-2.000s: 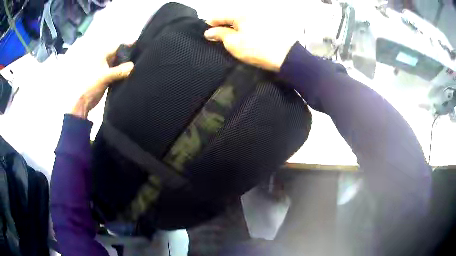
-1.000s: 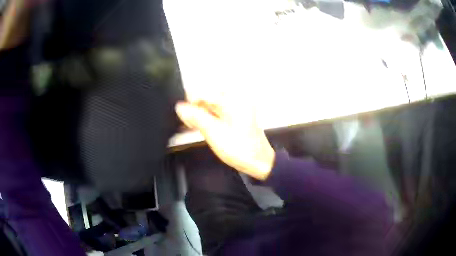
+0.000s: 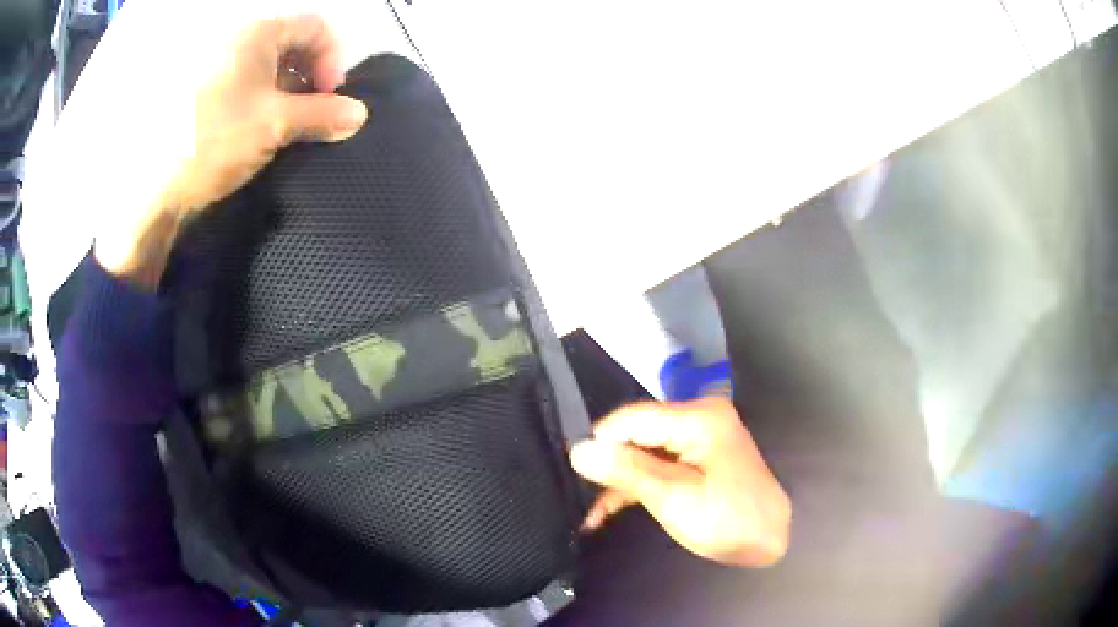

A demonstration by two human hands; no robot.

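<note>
The black back panel (image 3: 368,233) with honeycomb mesh lies at the left, its upper part on the white table and its lower part over the table's edge. A camouflage band (image 3: 392,370) crosses its middle. My left hand (image 3: 264,123) pinches the panel's top edge between thumb and fingers. My right hand (image 3: 693,478) pinches the panel's right edge, low down, beside a smooth dark grey strip (image 3: 554,374) along that edge. The fingertips under the panel are hidden.
The white table (image 3: 736,110) spans the top, its front edge running diagonally up to the right. A blue object (image 3: 695,376) shows below that edge. Blurred items line the far left rim. Dark cloth lies at the lower middle.
The panel has turned so the camouflage band runs nearly crosswise. My left hand has come to its top edge. My right hand has left the top edge and now grips the lower right edge.
</note>
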